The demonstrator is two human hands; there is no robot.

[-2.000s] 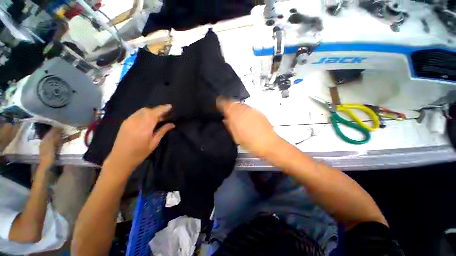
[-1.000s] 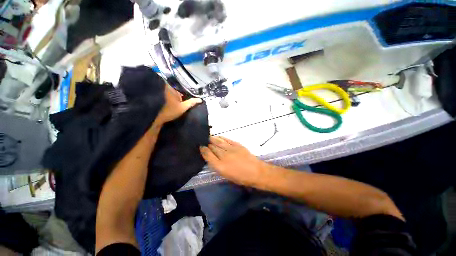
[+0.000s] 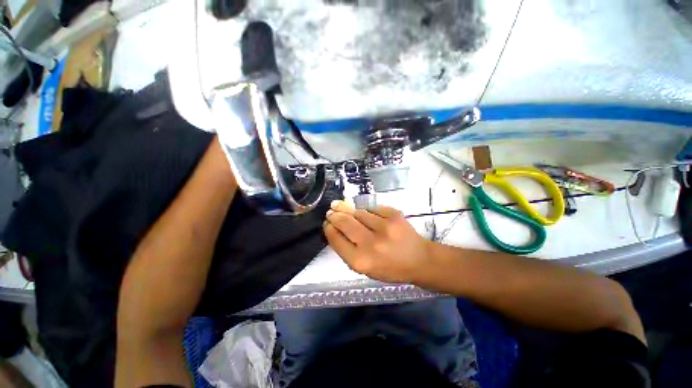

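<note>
The black garment [image 3: 99, 197] covers the left of the white table and hangs over its front edge; its right edge reaches the needle area. The sewing machine head [image 3: 364, 53] is close above, with the presser foot area [image 3: 360, 186] partly hidden by metal parts. My right hand [image 3: 372, 239] has its fingertips on the cloth's right edge, just in front of the presser foot. My left forearm lies across the cloth; my left hand [image 3: 231, 163] is almost wholly hidden behind the machine's metal guard, so its fingers cannot be seen.
Scissors with green and yellow handles [image 3: 516, 201] lie right of the needle, beside a brown tab [image 3: 482, 158] and a red-orange tool [image 3: 588, 180]. Loose threads lie near them. A blue crate [image 3: 199, 345] with white scraps [image 3: 241, 356] is below the table edge at left.
The view has moved closer to the machine head. The garment, first flat at left, is now at the needle area. My left hand has passed behind the guard; my right hand has moved up to the presser foot.
</note>
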